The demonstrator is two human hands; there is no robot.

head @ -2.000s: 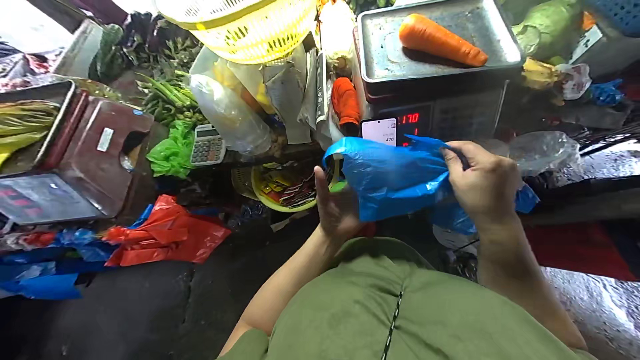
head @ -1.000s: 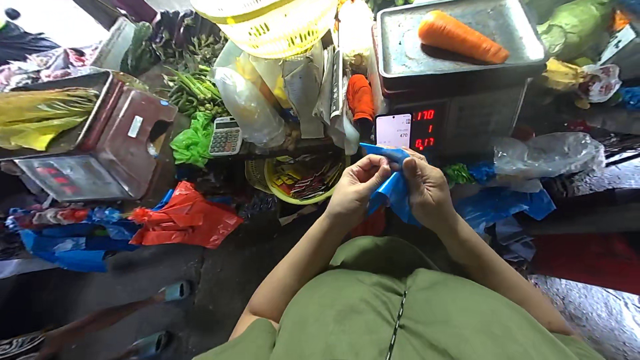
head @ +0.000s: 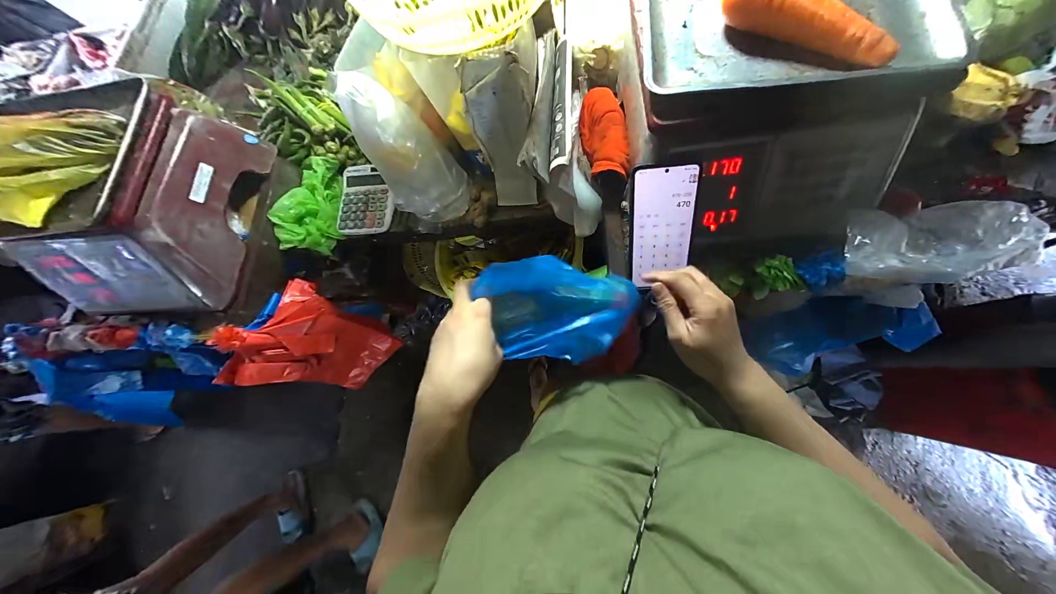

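My left hand point(head: 464, 345) grips the edge of a blue plastic bag point(head: 561, 309), which spreads out to the right in front of my shirt. Near the bag's other end is my right hand point(head: 697, 318), its fingers curled by the lower edge of a smartphone point(head: 665, 223); whether they touch the bag or phone I cannot tell. The phone stands upright with a calculator on its screen, against a digital scale point(head: 792, 173) with lit red digits. On the scale's metal tray point(head: 693, 70) lies a carrot point(head: 813, 29).
A yellow basket point(head: 445, 25), clear bags point(head: 400, 140) and a desk calculator point(head: 365, 200) are ahead. Left are green vegetables point(head: 305, 115), a second scale point(head: 194, 198) and hanging red bags point(head: 309, 334). Blue plastic point(head: 833, 330) hangs at right. Another person's legs point(head: 322, 536) show lower left.
My hands, close together over the blue plastic one second ago, have moved apart, and the bag is now spread out from my left hand. The view has shifted. The carrot remains on the scale.
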